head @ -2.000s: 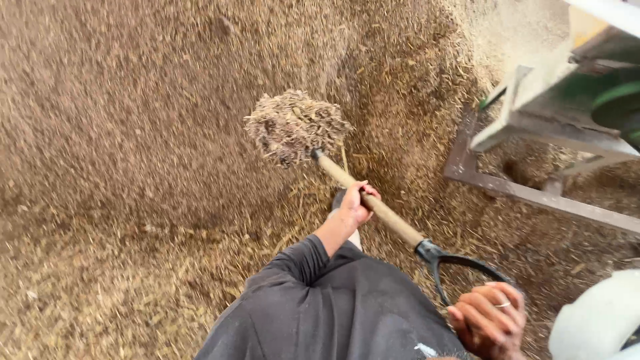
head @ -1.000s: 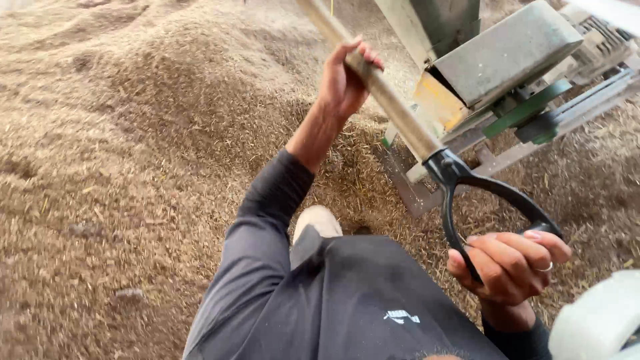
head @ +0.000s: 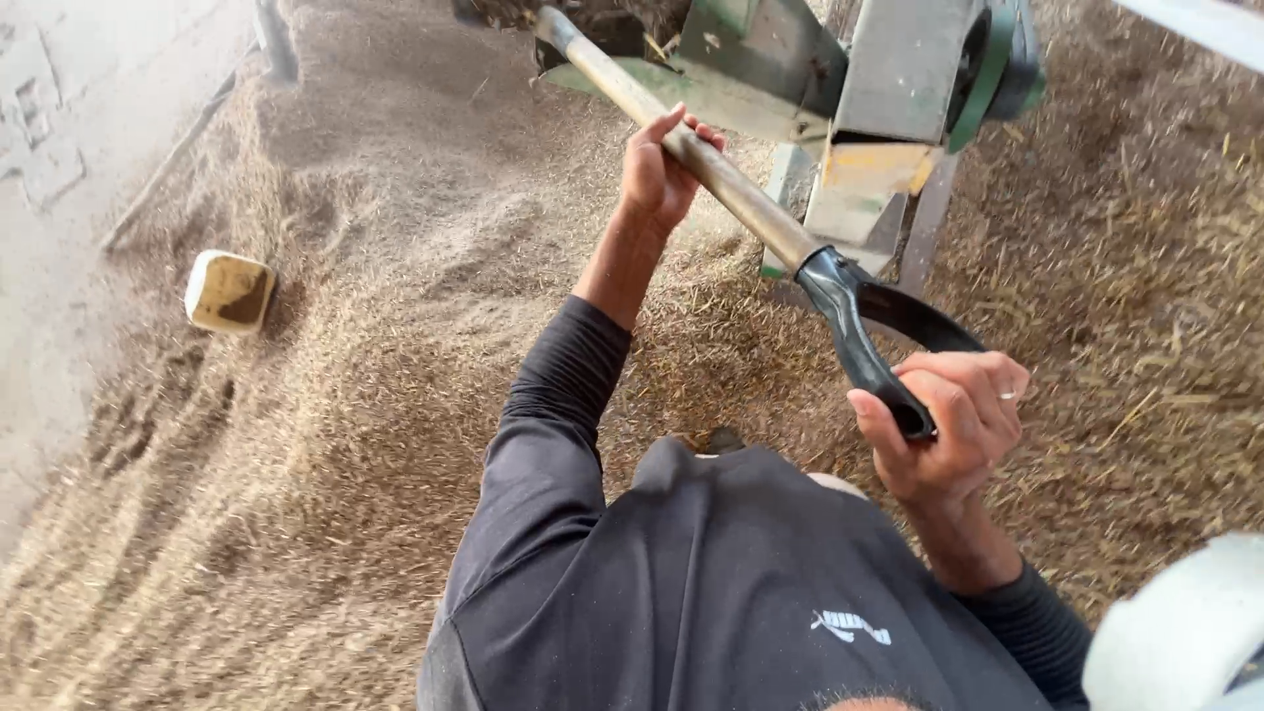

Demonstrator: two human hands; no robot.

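Note:
My left hand [head: 667,173] is wrapped around the middle of the wooden shaft of a shovel [head: 741,193]. The fingers of my right hand [head: 953,420], one with a ring, close on the black D-shaped grip [head: 854,331] at the shaft's near end. From there the shovel slants up and left to the hopper [head: 760,74] of a green and grey metal machine. Its blade is at the top edge of the view, where some dark chopped material shows; how much it carries I cannot tell.
Loose chopped straw-like material [head: 395,425] covers the floor around me. A pale, cut-open plastic container [head: 232,291] lies on it at the left. Beyond are a pole [head: 168,163] and pale floor. A white rounded object [head: 1185,632] is at the lower right, near my right arm.
The shovel, loaded two seconds ago over the heap, has been raised and brought to the machine's hopper. Both hands have kept their hold. The view has swung a good deal.

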